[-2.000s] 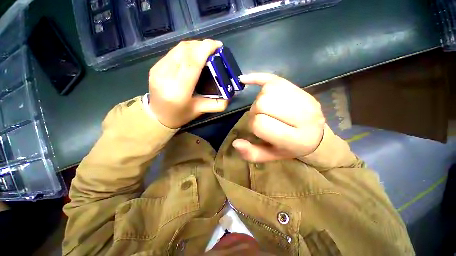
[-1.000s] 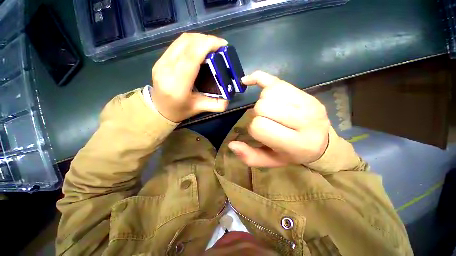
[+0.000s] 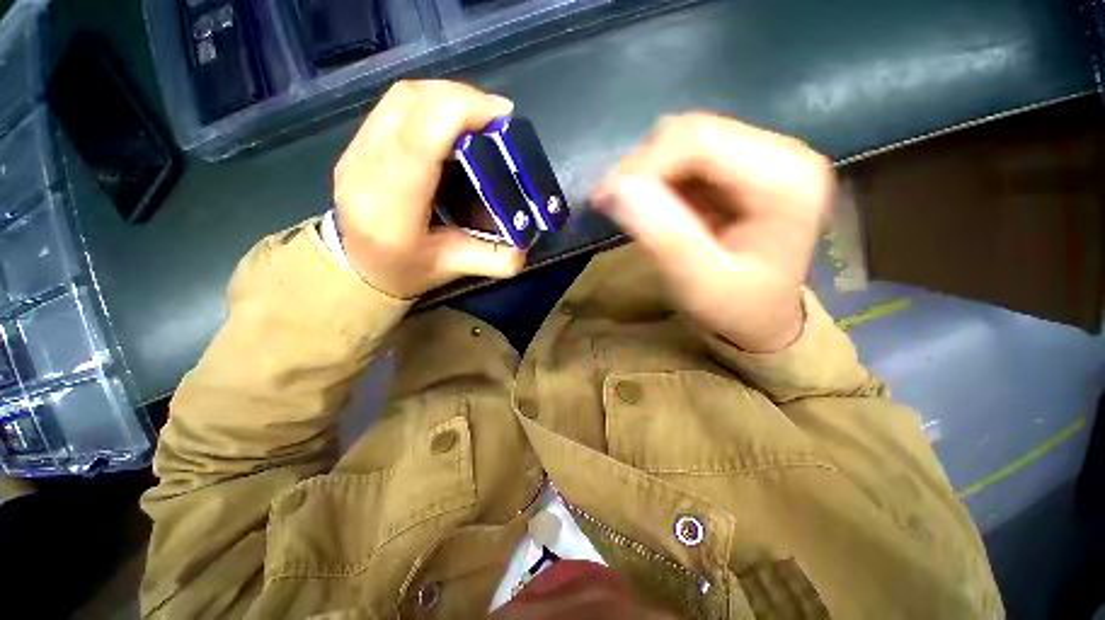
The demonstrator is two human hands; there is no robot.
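My left hand (image 3: pixel 406 194) holds keypad phones (image 3: pixel 509 182) on edge, above the bench's near edge. At least two show, side by side, with blue sides and dark faces turned to the right; a dark screen shows beside the palm. My right hand (image 3: pixel 715 212) is to the right of the phones, apart from them. It is blurred, its fingers are curled, and no object shows in it. A clear blister tray (image 3: pixel 327 91) with dark phones in its pockets lies beyond my left hand, cut off by the top edge.
A black smartphone (image 3: pixel 112 127) lies on the dark green bench (image 3: pixel 679 73) at the left. Clear empty-looking trays (image 3: pixel 67 303) stand along the left edge. Brown cardboard (image 3: pixel 988 230) is below the bench at the right, above a grey floor with a yellow line (image 3: pixel 1024 458).
My right hand has moved off the phones, up and to the right, and its index finger no longer touches them. My left hand with the phones has shifted slightly left.
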